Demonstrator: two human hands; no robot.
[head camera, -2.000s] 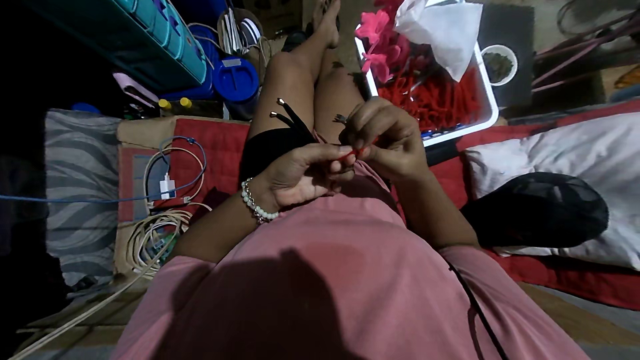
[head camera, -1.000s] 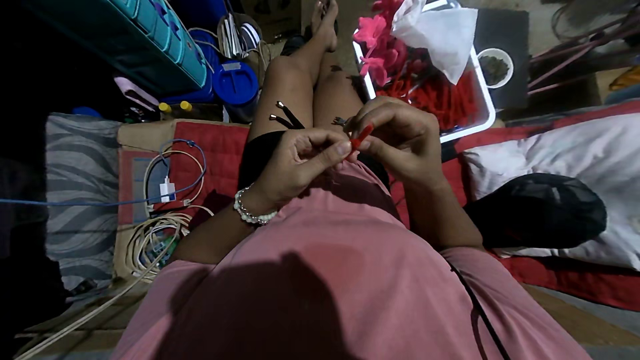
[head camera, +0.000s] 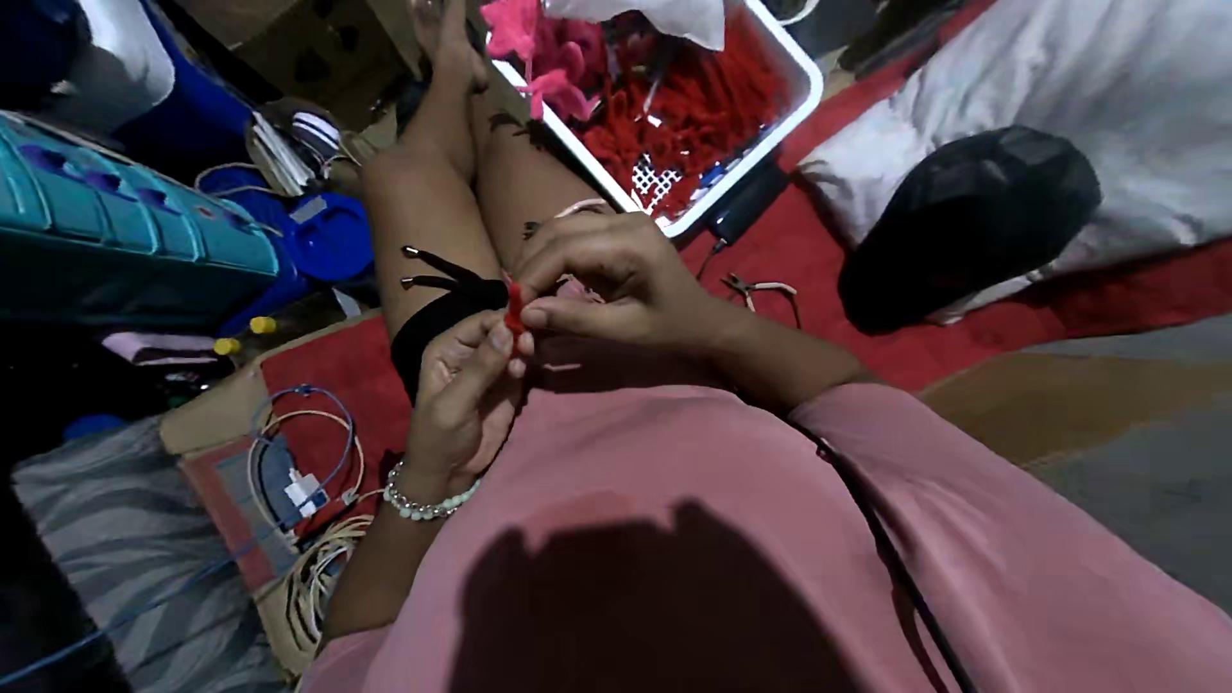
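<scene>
Between my two hands, over my lap, is a small red fuzzy piece (head camera: 515, 310), perhaps a pipe cleaner. My left hand (head camera: 472, 380), with a beaded bracelet at the wrist, pinches its lower part between thumb and fingers. The thumb and fingertips of my right hand (head camera: 616, 279) meet its upper part from the other side. Past my hands, a white-rimmed plastic basket (head camera: 813, 82) holds many red fuzzy strands (head camera: 664, 115). Pink fuzzy flower shapes (head camera: 558, 91) lie at its left edge. Black drawstrings with metal tips (head camera: 433, 269) lie on my thigh.
Pliers (head camera: 760, 287) lie on the red cloth to the right, near a black device (head camera: 751, 207) with a cable. A black cap-like item (head camera: 972, 226) rests against a white pillow (head camera: 1145, 125). Coiled cables (head camera: 322, 577) lie at left, below a teal plastic case (head camera: 125, 221).
The view has turned and shifted, bringing the pliers into sight. Both hands stay together at the red piece, which has tilted more upright since one second ago.
</scene>
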